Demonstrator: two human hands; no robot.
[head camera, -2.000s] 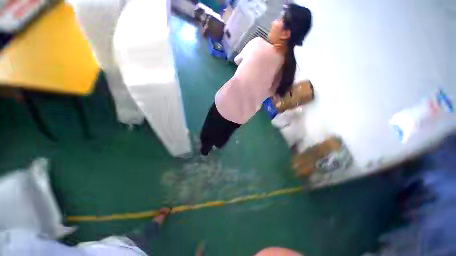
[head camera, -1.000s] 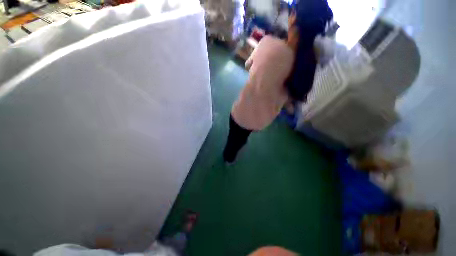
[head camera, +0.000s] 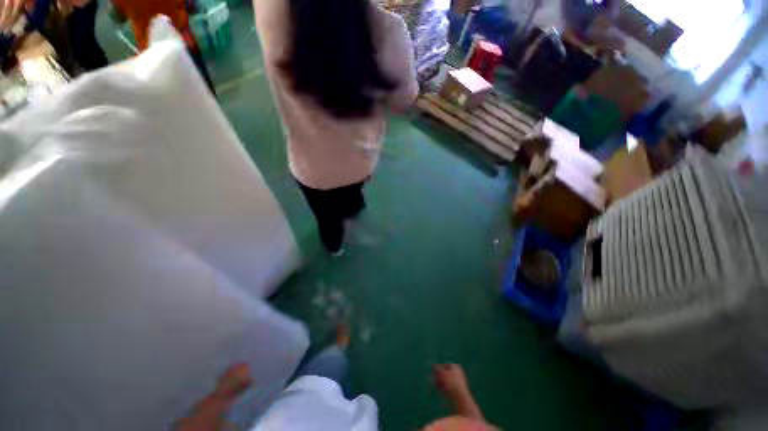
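Large white sheet material or wrapped blocks (head camera: 143, 295) fill the left side, with smooth faces and a crumpled top. My left hand (head camera: 221, 400) is blurred at the bottom left, in front of the nearest white face; whether it touches it cannot be told. My right hand (head camera: 450, 383) is small and blurred at the bottom centre, over the green floor, with no object visible in it. Its finger position is unclear.
A person in a pink top (head camera: 337, 143) is close ahead, back turned. At right are a grey slatted unit (head camera: 674, 261), a blue bin (head camera: 539, 274), cartons (head camera: 564, 198) and a wooden pallet (head camera: 480, 122). Other people are at the upper left.
The view has moved forward along the white material. The person in pink now appears nearer and further left. The pallet and blue bin have come into clear view, and both my hands show at the bottom.
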